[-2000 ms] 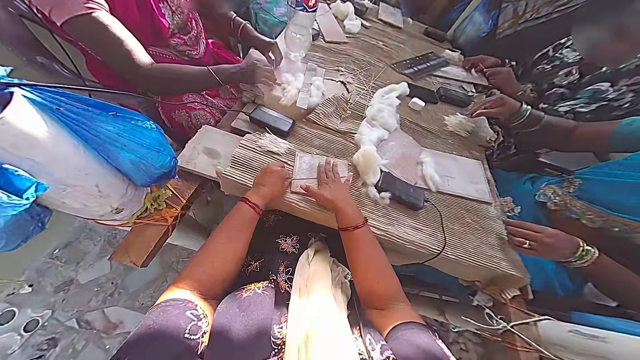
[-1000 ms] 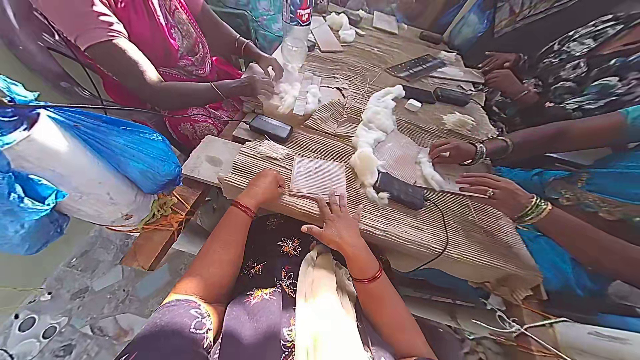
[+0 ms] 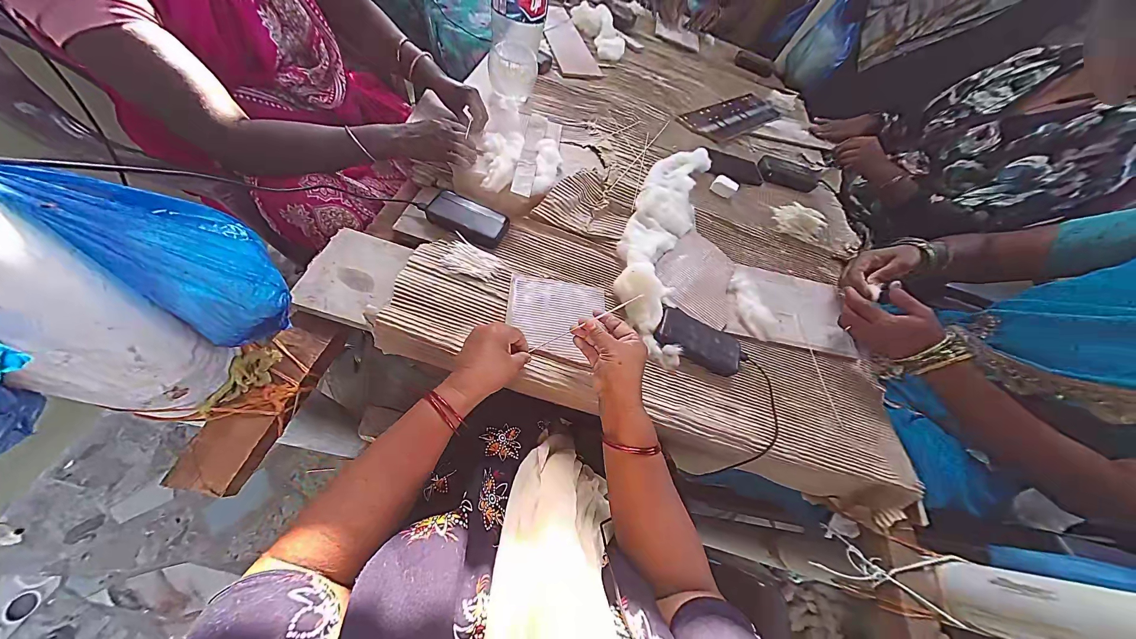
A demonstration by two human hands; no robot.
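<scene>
My left hand [image 3: 491, 357] is closed around the lower end of a thin pale stick [image 3: 557, 338], above the front edge of the corrugated cardboard table cover. My right hand [image 3: 612, 351] pinches the same stick farther up, and its tip points toward the cotton. Just behind both hands lies a flat, translucent square plate [image 3: 550, 303]. A long roll of white cotton [image 3: 658, 217] rests right of the plate. A bundle of thin pale sticks [image 3: 470, 259] lies behind and left of it.
A black phone-like device [image 3: 701, 341] with a cable sits right of the cotton, another [image 3: 466, 220] at the left. Co-workers' hands work at the left [image 3: 448, 124] and right [image 3: 887, 302]. A plastic bottle [image 3: 515, 53] stands farther back; a blue plastic bag [image 3: 151, 240] is at the left.
Both my hands have come up from the plate and now hold a thin stick between them. The co-worker's hands at the right have drawn together around a bit of cotton.
</scene>
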